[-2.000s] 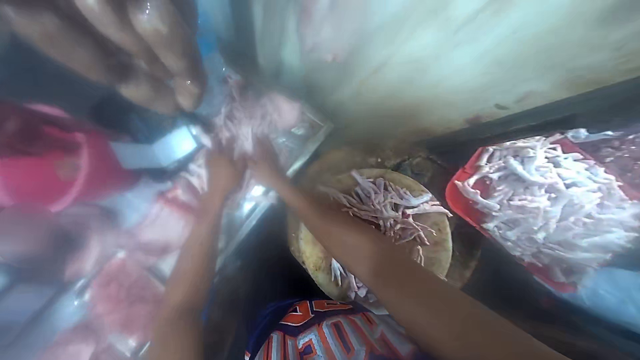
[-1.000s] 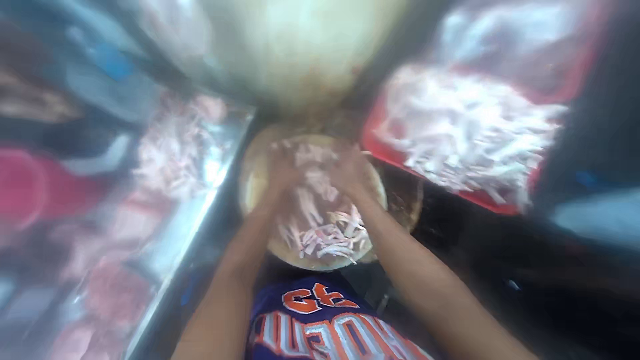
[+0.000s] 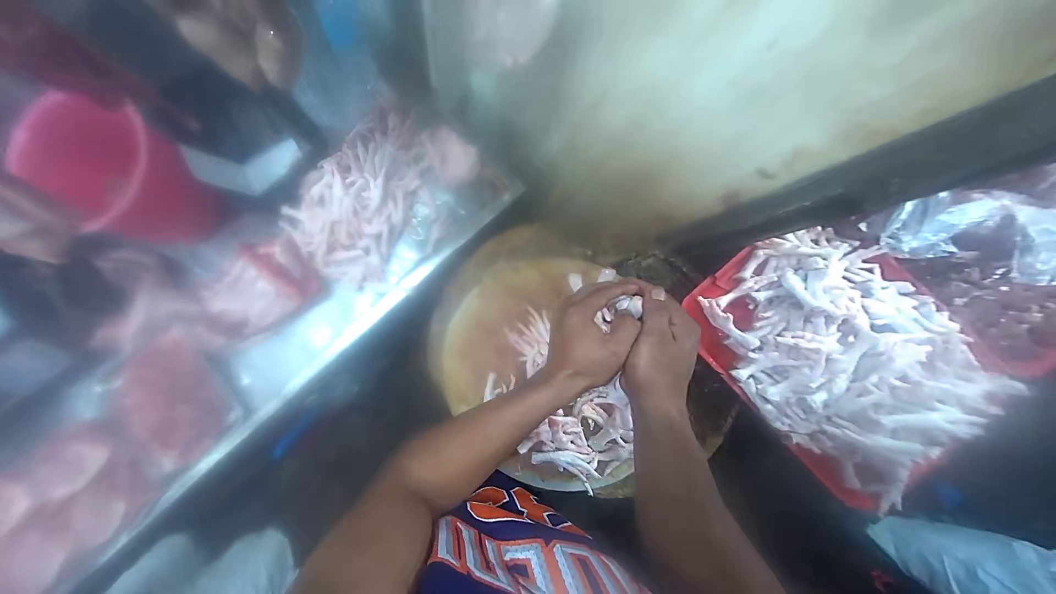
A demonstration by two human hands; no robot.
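Note:
My left hand (image 3: 596,334) and my right hand (image 3: 662,351) meet over the right side of a round wooden chopping block (image 3: 478,330). Both are closed around several pale chicken feet (image 3: 620,309), whose ends show between my fingers. More chicken feet (image 3: 577,437) lie on the block below my wrists, and a few (image 3: 530,338) lie just left of my left hand. To the right, a red plastic tray (image 3: 718,346) is heaped with pale chicken feet (image 3: 850,338).
A metal-edged counter (image 3: 330,346) at the left holds another pile of chicken feet (image 3: 363,198) and pink meat (image 3: 173,396). Behind it stands a pink bucket (image 3: 165,181). A clear plastic bag (image 3: 940,223) lies past the tray. A pale panel (image 3: 742,99) rises behind the block.
Two seconds ago my hands were at the pile on the left counter. They have come to the chopping block and now grip chicken feet at its right side.

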